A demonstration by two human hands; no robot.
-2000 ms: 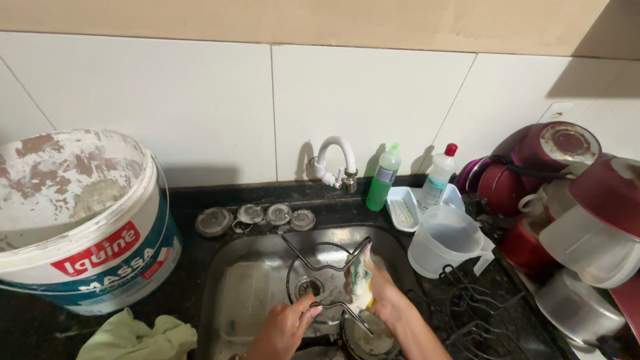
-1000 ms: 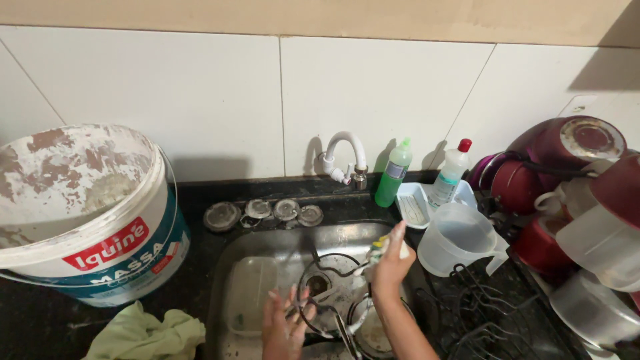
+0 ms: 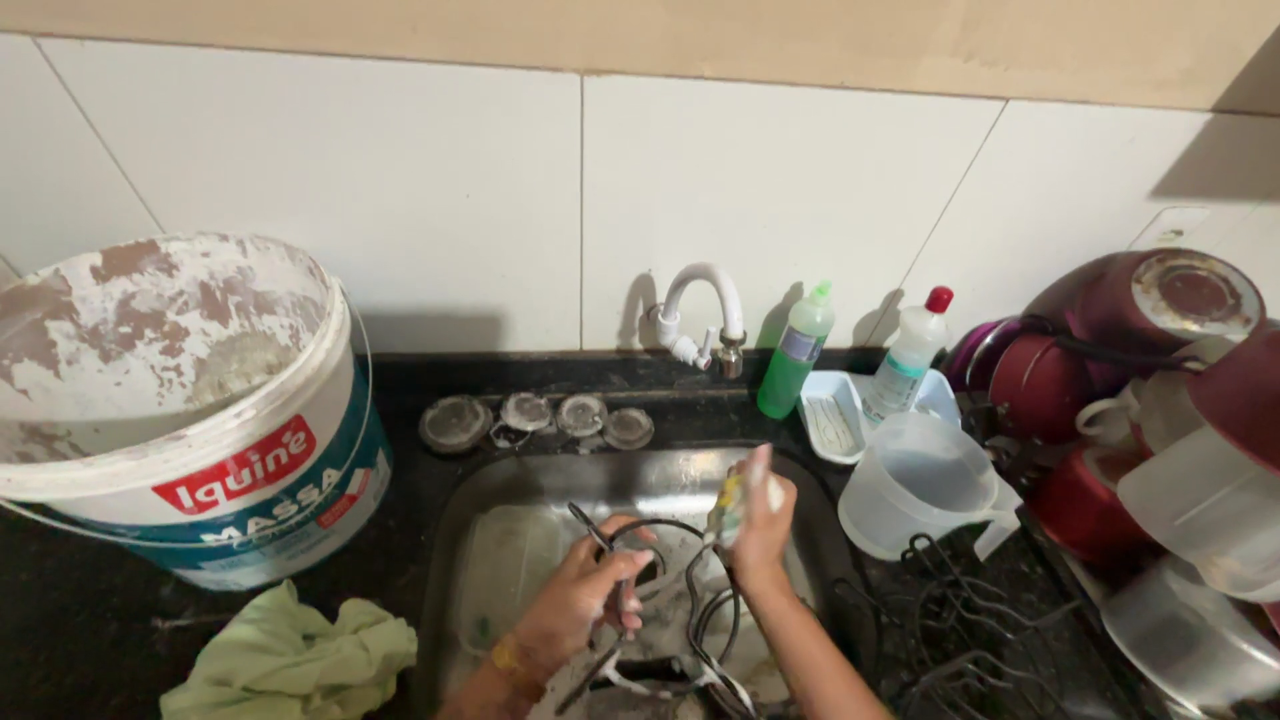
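Over the steel sink [image 3: 640, 465], my left hand [image 3: 600, 585] grips a dark wire stove grate [image 3: 695, 620] by its left side. My right hand [image 3: 762, 515] holds a soapy yellow sponge [image 3: 732, 500] against or close beside the grate's upper right part; exact contact is blurred. White suds streak the grate's lower bars. A translucent plastic container [image 3: 508, 565] lies in the sink at the left, and other items under the grate are partly hidden. Behind the sink stands a white faucet [image 3: 705, 290]. Several round burner caps [image 3: 581, 415] rest along the sink's back edge.
A large plaster bucket [image 3: 250, 500] and a green cloth [image 3: 290, 655] are at left. To the right stand a green soap bottle [image 3: 795, 355], a red-capped bottle [image 3: 908, 355] in a white tray [image 3: 832, 445], a plastic jug [image 3: 915, 490], more wire grates [image 3: 975, 640] and stacked pots [image 3: 1060, 390].
The grate has turned in my left hand, which now holds it higher. My right hand has kept the sponge and shifted along the grate.
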